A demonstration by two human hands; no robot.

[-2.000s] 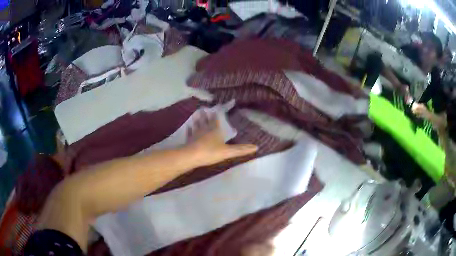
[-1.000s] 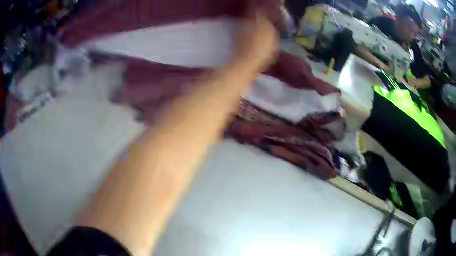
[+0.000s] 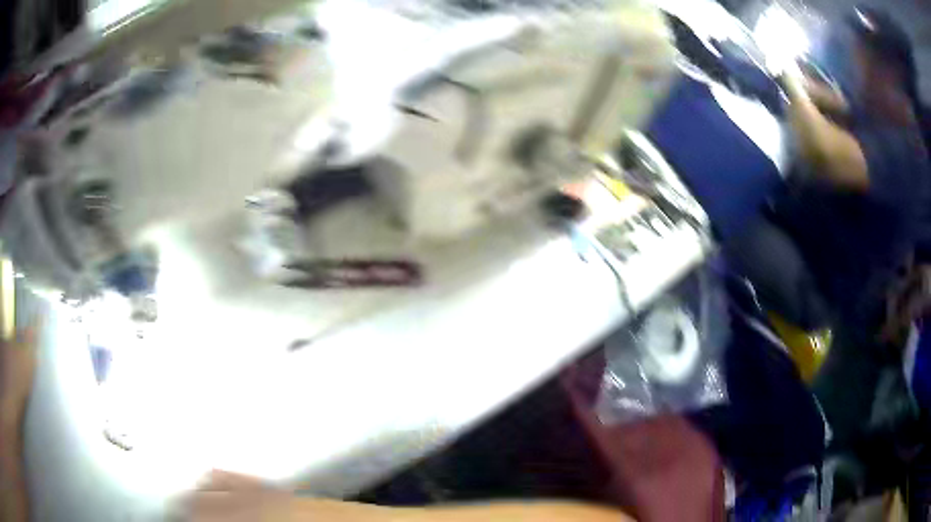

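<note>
The sewing machine [image 3: 194, 153], large and pale, fills the upper left and middle, blurred. Small metal parts near its needle end show at the left in strong glare. The white table [image 3: 408, 382] lies in front of it. My right hand [image 3: 230, 498] is blurred at the bottom edge over the table, its forearm coming from the right; its fingers are unclear and I cannot tell if it holds anything. My left hand or forearm [image 3: 14, 418] is a skin-coloured strip cut off by the left edge; its fingers cannot be made out.
A clear plastic bag with a white ring-shaped item [image 3: 672, 345] hangs by the table's right edge. Maroon cloth [image 3: 664, 459] lies below that edge. A dark-clothed person [image 3: 868, 194] is at the right beside dark blue cloth. A dark reddish slotted shape [image 3: 357, 273] lies by the machine.
The view has swung right, from the maroon and white panels to the machine. The panels and neon-green cloth have left view. My left arm, earlier stretched across the panels, is at the left edge.
</note>
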